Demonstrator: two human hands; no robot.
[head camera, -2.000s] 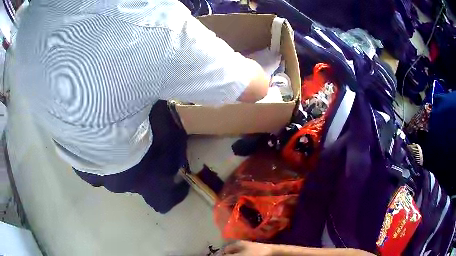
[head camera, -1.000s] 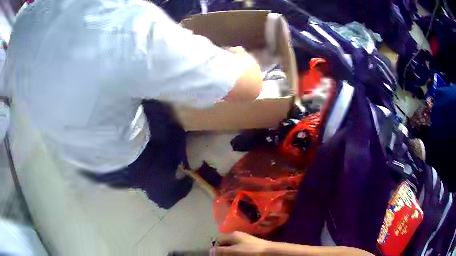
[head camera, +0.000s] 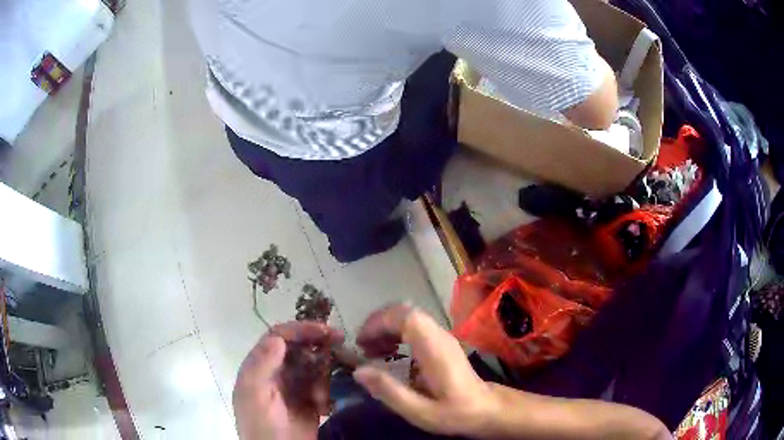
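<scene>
A knobbly brown cluster on thin stems (head camera: 270, 268) stands out above my left hand (head camera: 284, 369). My left hand is closed around its stems, and more brown bits show at the fingers and palm. My right hand (head camera: 430, 369) is just to the right, thumb and forefinger curved towards the cluster. Something small and dark reddish shows between its fingers, but blur hides whether it is held.
A person in a striped shirt (head camera: 335, 77) bends with an arm in an open brown carton (head camera: 542, 146). Red plastic bags (head camera: 550, 301) lie beside dark purple cloth (head camera: 636, 344). A red printed box (head camera: 709, 412) is at lower right. White tables (head camera: 39, 236) stand at left over pale tiled floor.
The view has swung left, so the person, carton and bags sit further right. My left hand and the cluster have come into view. My right hand has risen, its fingers more spread.
</scene>
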